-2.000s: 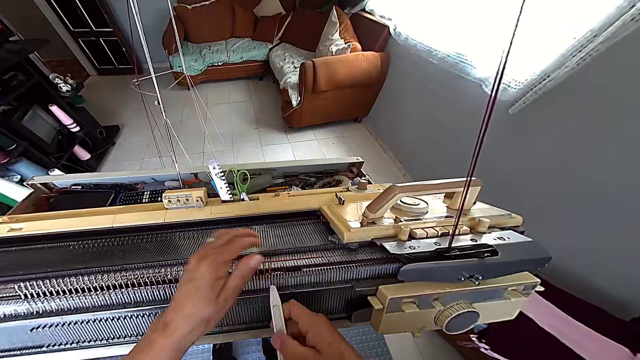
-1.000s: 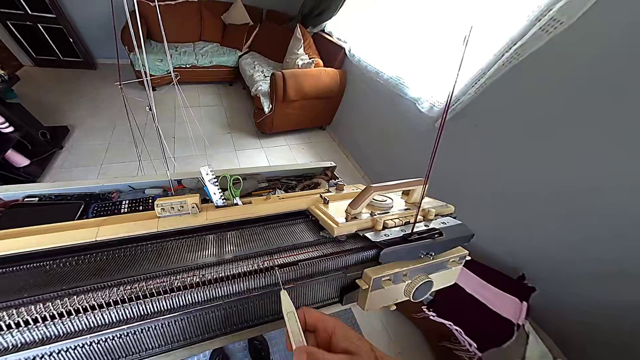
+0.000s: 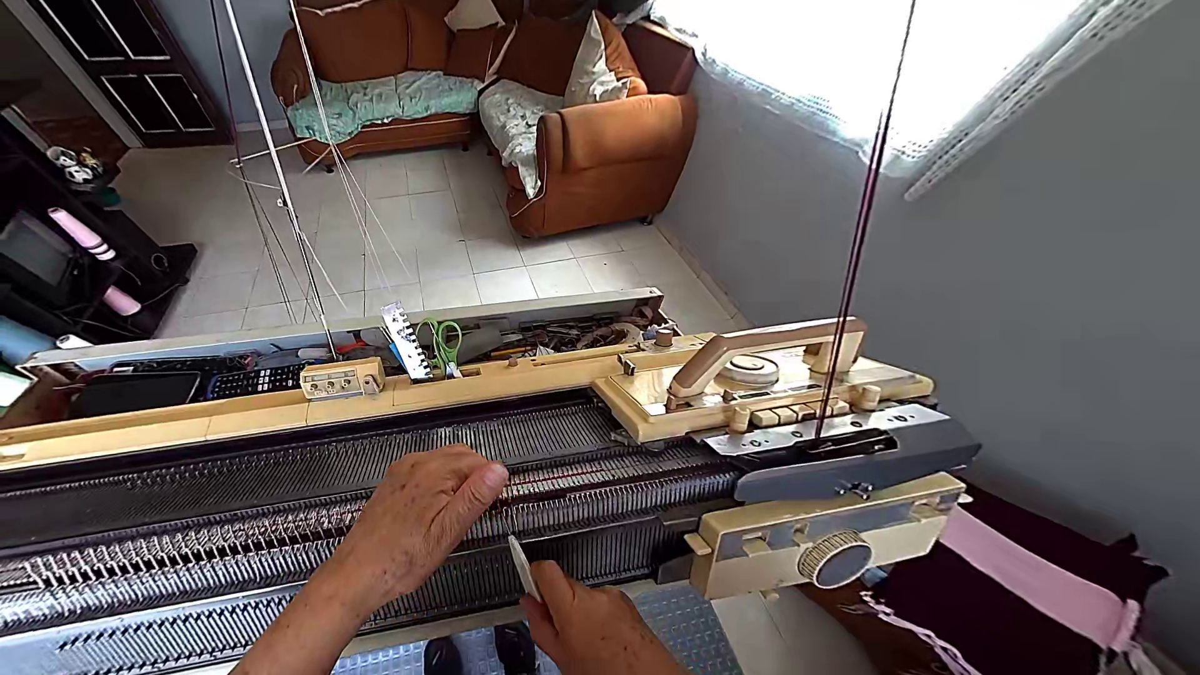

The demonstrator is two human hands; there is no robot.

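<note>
A double-bed knitting machine spans the view, with dark yarn along its needle bed (image 3: 309, 520). My left hand (image 3: 412, 525) lies over the needles, fingers bent down; whether they pinch anything is hidden. My right hand (image 3: 595, 619), just right of it at the front bed, grips a white-handled tool (image 3: 523, 565), its tip pointing up at the needles. Further right sits the knitting carriage (image 3: 750, 384) with its curved handle, joined to the front carriage with a round dial (image 3: 834, 560). Dark purple yarn (image 3: 858, 253) runs from above down into the carriage's yarn feeder.
Behind the bed, a long tray (image 3: 234, 330) holds green-handled scissors (image 3: 447, 342), a remote control and loose tools. A row counter (image 3: 342, 378) sits on the rail. Dark and pink knitted fabric (image 3: 1031, 572) lies at lower right. Thin yarns and a white rod rise at left.
My left hand, out of view one second ago, is back over the needles. My right hand still holds the white-handled tool at the front bed.
</note>
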